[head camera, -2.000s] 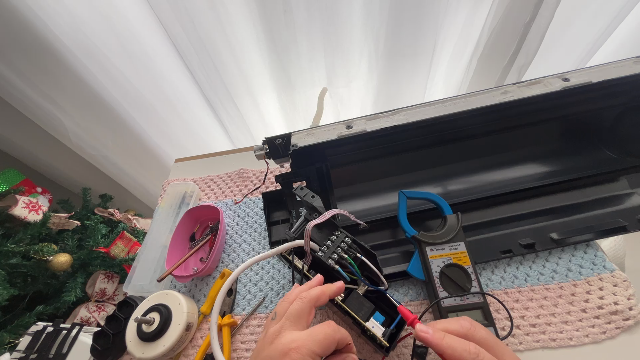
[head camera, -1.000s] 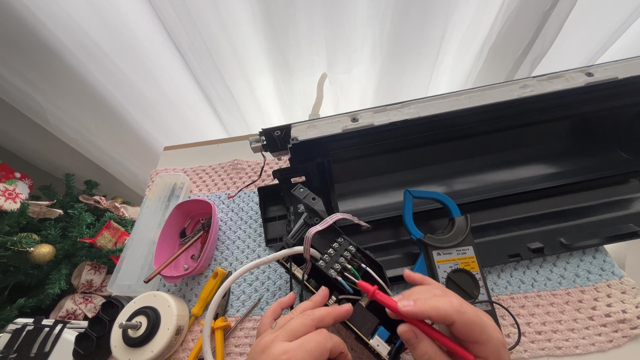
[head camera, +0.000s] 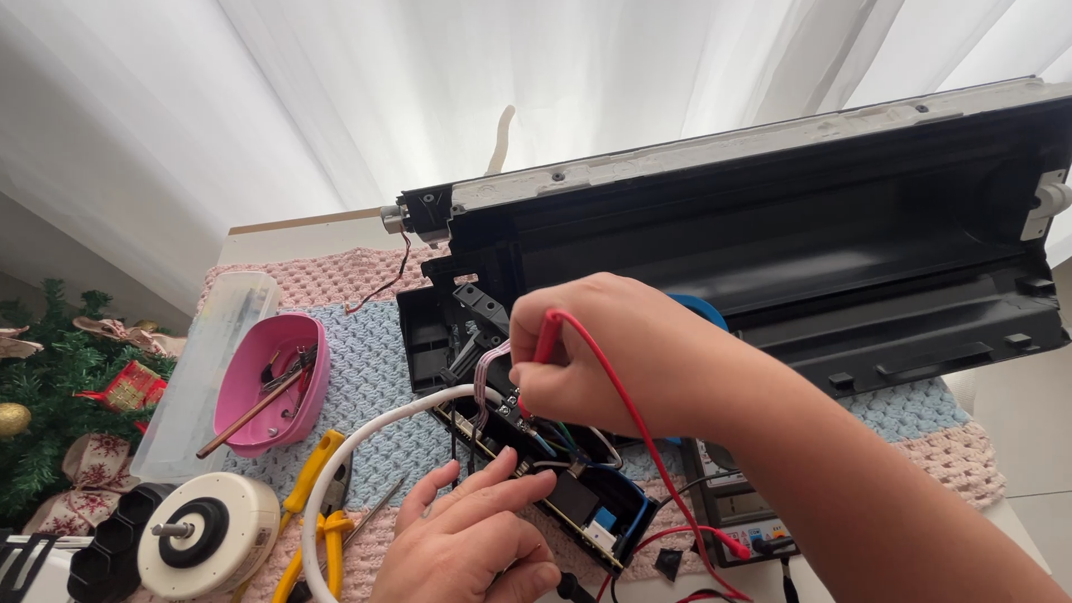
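Note:
My right hand (head camera: 620,360) grips a red test probe (head camera: 548,339), held upright, its tip down at the screw terminal block (head camera: 512,412) of a circuit board in a black housing (head camera: 586,502). My left hand (head camera: 477,536) rests by the board's near edge, fingers spread; a black probe (head camera: 574,588) shows beside its thumb, and whether the hand holds it I cannot tell. A clamp multimeter (head camera: 737,502) with a blue jaw lies partly hidden under my right forearm. A white cable (head camera: 360,440) and a ribbon of thin wires (head camera: 487,377) run to the board.
Behind lies a long black plastic air conditioner chassis (head camera: 754,243). To the left are a pink bowl (head camera: 230,398) with screws and tools, a clear plastic box (head camera: 180,377), a white motor (head camera: 251,511), yellow-handled pliers (head camera: 332,536) and a decorated Christmas tree (head camera: 50,368). A crocheted mat (head camera: 377,352) covers the table.
My right hand has moved left and forward over the terminal block, turning the red probe from slanted to upright. The forearm now hides much of the multimeter.

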